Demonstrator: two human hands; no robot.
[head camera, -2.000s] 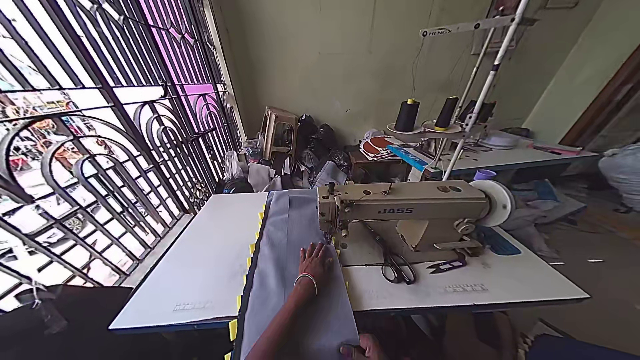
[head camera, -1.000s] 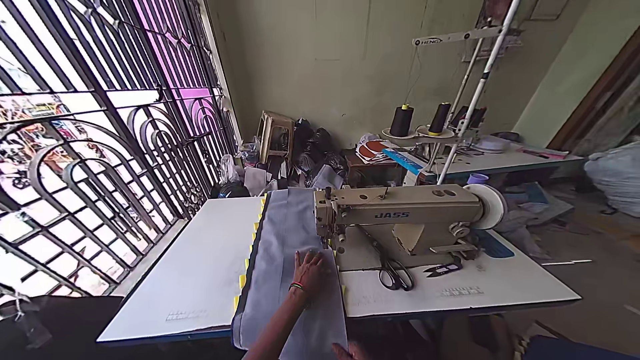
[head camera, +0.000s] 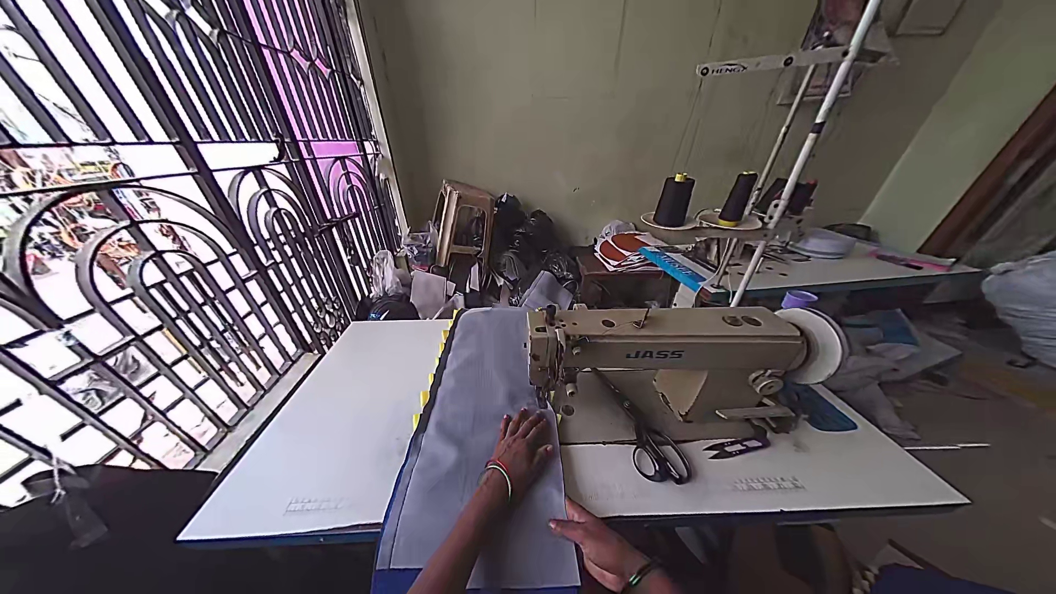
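A long grey fabric panel with a dark left edge and small yellow tabs lies across the white table of a beige JASS sewing machine. Its right edge runs beneath the needle area. My left hand rests flat on the fabric, fingers spread, just in front of the presser foot. Lower right, my right hand holds the fabric's right edge between thumb and fingers at the table's front edge. Black-handled scissors and thread snips lie right of the fabric, near the machine bed.
A metal window grille borders the left side. Black thread cones stand on a thread stand behind the machine. A plastic stool and black bags are by the wall. Another table with items stands at the back right.
The fabric's yellow-tabbed left edge no longer reaches as far down toward me in view. My right hand, mostly out of frame at the bottom earlier, now shows higher, at the fabric's right edge.
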